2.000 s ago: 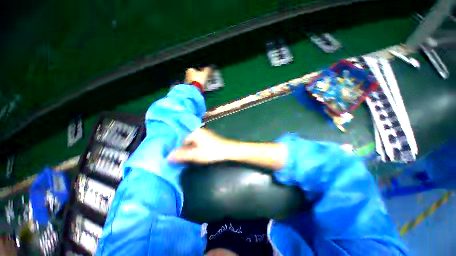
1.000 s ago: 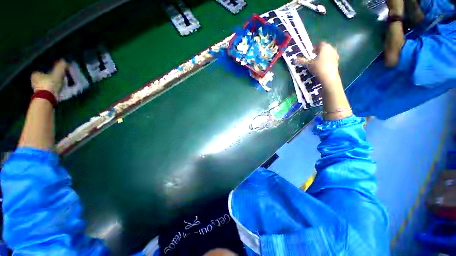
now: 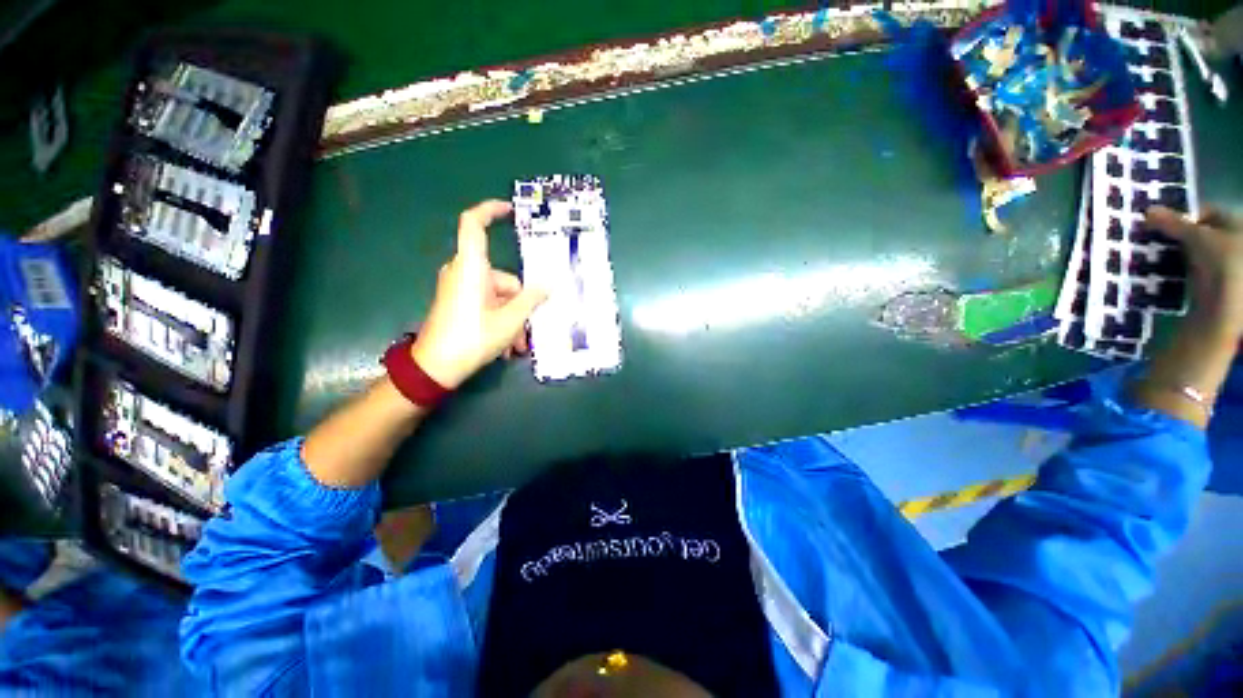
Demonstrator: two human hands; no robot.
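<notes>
A silvery-white phone mid-frame (image 3: pixel 555 314) with a dark slot lies on the glossy green bench mat in front of me, its component-covered end pointing away. My left hand (image 3: pixel 480 293) is at its left edge, thumb on the frame's left part and fingers along the side, gripping it. My right hand (image 3: pixel 1206 266) is at the far right, cut off by the picture's edge, fingertips over the backing sheets (image 3: pixel 1138 177) with black notched stickers. Whether its fingers hold a sheet or sticker cannot be told.
A black tray (image 3: pixel 296 116) with a column of silvery frames stands at the left. A red-rimmed scrap box (image 3: pixel 1131 123) sits at the upper right. A green card (image 3: pixel 1006 311) lies near the sheets. A blue bag-like thing (image 3: pixel 41 293) is at the far left edge.
My left hand has come back from the belt, and a phone frame now lies on the mat under it. My right hand remains at the sticker sheets. The view has turned left.
</notes>
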